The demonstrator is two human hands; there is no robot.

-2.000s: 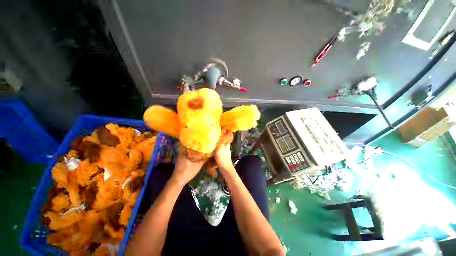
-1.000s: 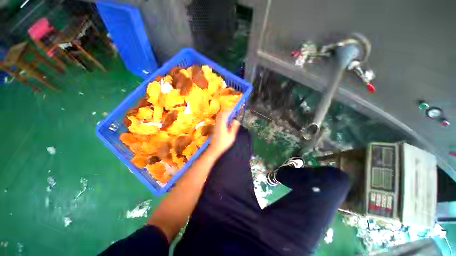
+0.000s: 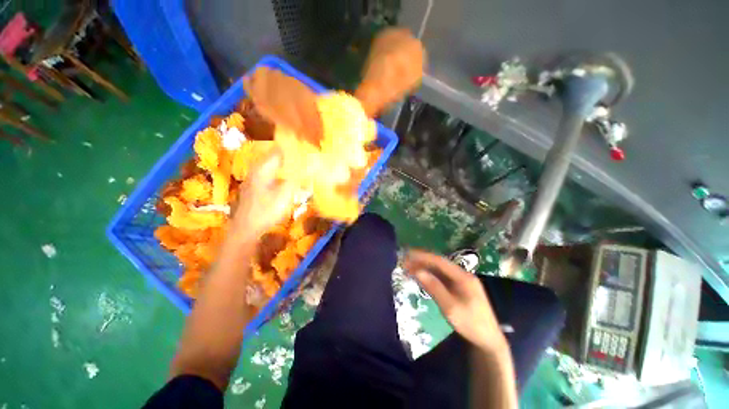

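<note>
My left hand [image 3: 262, 196] holds a limp orange plush toy skin with brown ends [image 3: 340, 144] above the heap in the blue crate. The skin is blurred, and its brown ends stick up over the crate's far side. The blue plastic crate [image 3: 390, 142] stands beside my left thigh, heaped with more orange and brown skins [image 3: 192, 216] that show white bits. My right hand [image 3: 456, 295] is over my lap with its fingers apart, holding nothing. The bare metal filling nozzle [image 3: 551, 184] slants down to my lap's right side, with no toy on it.
The grey machine panel [image 3: 511, 32] has red-tipped fittings beside the nozzle base. A beige scale [image 3: 615, 307] stands at the right. White fluff lies on the green floor [image 3: 72, 272] and around my feet. A blue panel-like object [image 3: 168, 48] and wooden stools are at the upper left.
The stuffed toy held by both hands at first is out of view. The view has turned left to the crate. My left hand has lifted a skin; my right hand has come into view.
</note>
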